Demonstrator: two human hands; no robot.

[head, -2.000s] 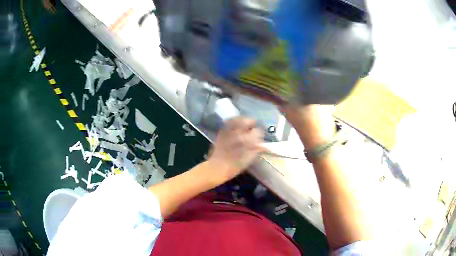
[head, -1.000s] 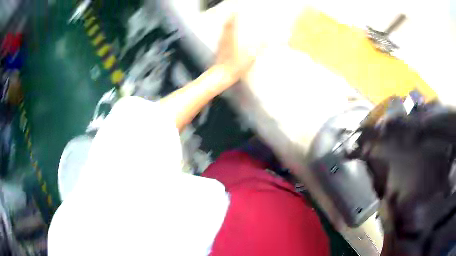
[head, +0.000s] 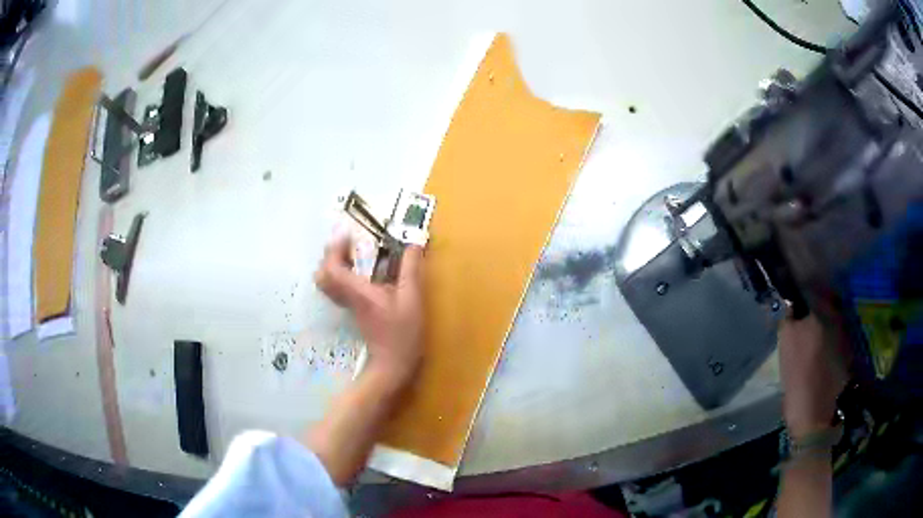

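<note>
The tan-orange template [head: 496,233] lies on white fabric plies [head: 415,467], which show along its edges and lower end. A silver cloth clamp [head: 413,217] sits on the template's left edge, with its lever raised to the left. My left hand [head: 380,309] holds the lower part of the clamp between thumb and fingers. The straight knife cutter [head: 810,192] stands at the right on its grey base plate [head: 698,329], apart from the template. My right hand [head: 810,349] reaches up to the cutter; its fingers are hidden by the housing.
Spare dark clamps [head: 162,121] and a thin brown-handled tool [head: 160,61] lie at the far left. A second template [head: 66,202] lies on white pieces beyond a pinkish tape [head: 106,354]. A black bar [head: 189,397] lies near the table edge [head: 567,470]. A black cord [head: 784,28] runs at upper right.
The view has swung over the table. The cutter, in mid-view two seconds ago, now stands at the right. My left hand has left the cutter, was empty one second ago, and now holds the clamp.
</note>
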